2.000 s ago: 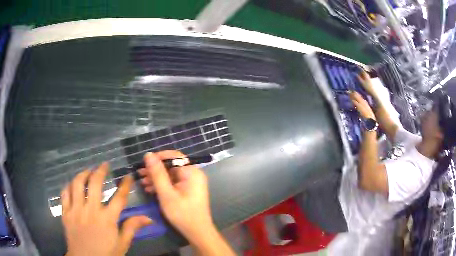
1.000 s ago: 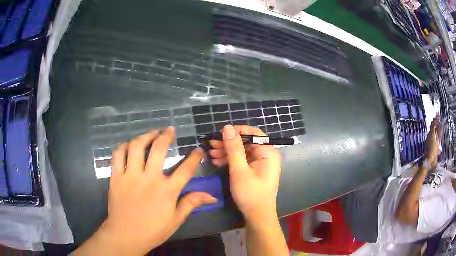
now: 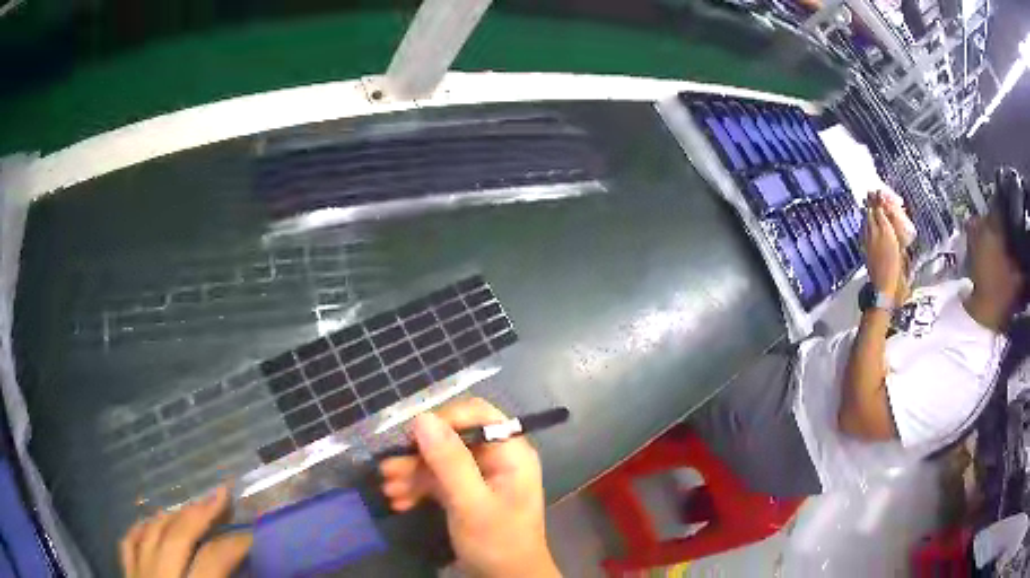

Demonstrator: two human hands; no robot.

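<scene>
My left hand [image 3: 186, 544] is at the lower left, partly cut off by the bottom edge, with its fingers at the left end of a blue phone case [image 3: 319, 533]. The case lies low in front of me. My right hand [image 3: 480, 480] holds slim black tweezers [image 3: 540, 421] with a white label, just right of the case. The tweezer tips point left above the case; whether they hold a piece is too blurred to tell. The sticker sheet [image 3: 390, 356] lies behind both hands, with black rectangles at its right end and empty clear outlines at its left.
Spare dark sheets [image 3: 429, 169] lie at the back, with a used clear liner [image 3: 203, 296] behind the working sheet. A blister tray of blue cases [image 3: 779, 192] stands at the right beside another worker [image 3: 926, 361]. A red stool [image 3: 678, 508] is below the table edge.
My left hand has left the sticker sheet and moved down to the case. My right hand has drawn the tweezers back off the sheet toward the case. The camera view has shifted.
</scene>
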